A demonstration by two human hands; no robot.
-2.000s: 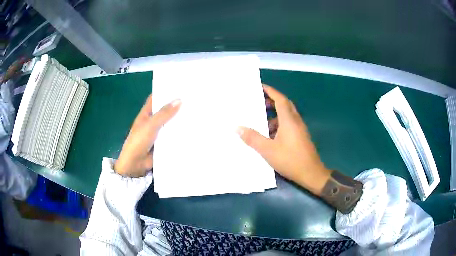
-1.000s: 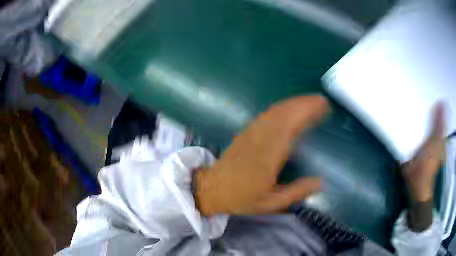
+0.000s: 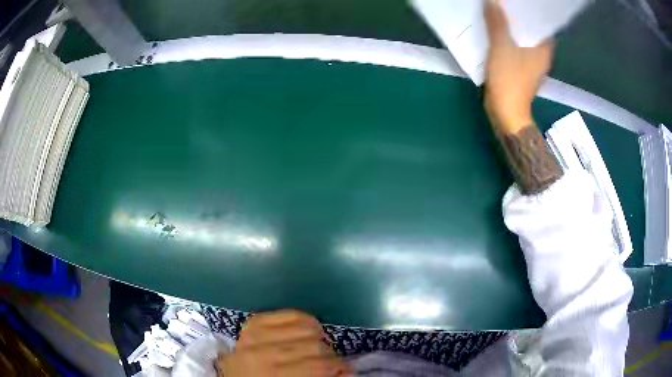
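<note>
A stack of white card blanks [image 3: 460, 33] is at the top right, over the metal strip and the surface beyond it, cut off by the frame's top edge. My right hand [image 3: 516, 70] is on these white sheets with its fingers over them; the right wrist has a brown band. My left hand [image 3: 284, 346] is low at the bench's front edge, over my lap, with its fingers curled; whether it holds anything is hidden. White card inserts with openings [image 3: 600, 180] lie at the right of the bench, partly behind my right sleeve.
A tall cream-grey edged pile [image 3: 37, 140] stands on the green bench [image 3: 295, 147] at left, near a metal post [image 3: 110, 29]. Another pale stack [image 3: 654, 199] is at far right. A black bag of white strips [image 3: 136, 320] hangs beside my lap. A blue bin [image 3: 37, 269] is below left.
The white sheets have gone from the bench middle to the upper right with my right hand. My left hand has let go of them and is now low by my lap, fingers curled.
</note>
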